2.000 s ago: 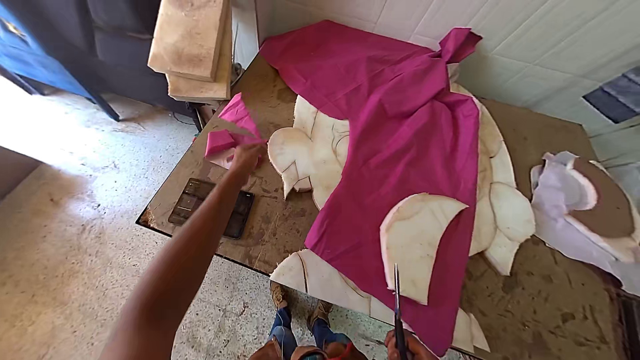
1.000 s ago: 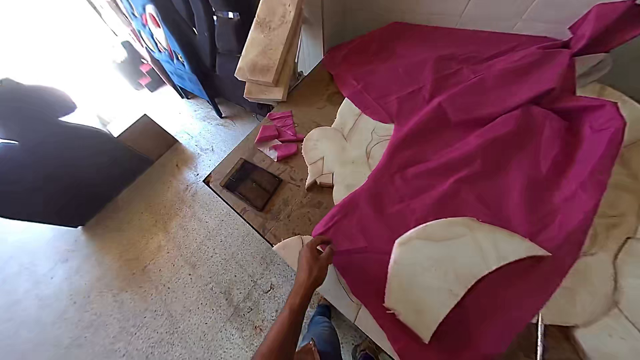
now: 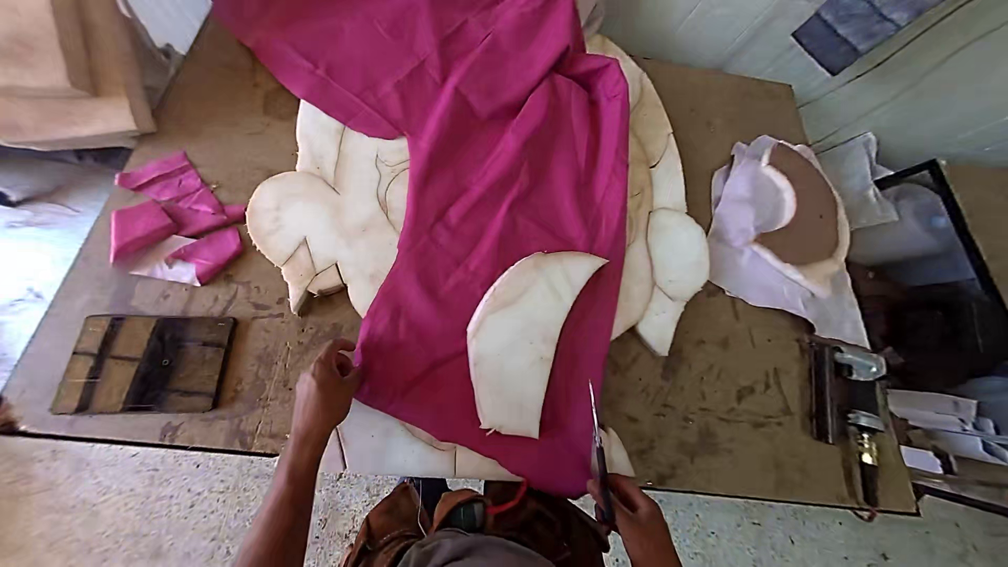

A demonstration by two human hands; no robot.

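Note:
A large magenta cloth (image 3: pixel 504 173) lies over several cream foam pieces (image 3: pixel 346 213) on a brown worktable. On the cloth rests a curved, crescent-like cream foam piece (image 3: pixel 524 339), its tip toward the upper right. My left hand (image 3: pixel 327 382) pinches the cloth's lower left edge between thumb and fingers. In my right hand (image 3: pixel 626 504) is a pair of scissors (image 3: pixel 598 449), blades pointing up alongside the cloth's lower right edge. Whether the blades touch the cloth cannot be told.
Magenta scraps (image 3: pixel 177 220) and a dark-framed transparent tray (image 3: pixel 146 364) lie at the left. Pale cloth (image 3: pixel 736 236) under a curved foam-edged piece (image 3: pixel 811 213) is at the right, above a metal clamp-like fitting (image 3: pixel 850 409). Stacked boards (image 3: pixel 71 71) stand upper left.
My left hand has moved from the magenta scraps to the cloth's lower left edge and taken hold there. The scraps lie let go. The view has swung left and back.

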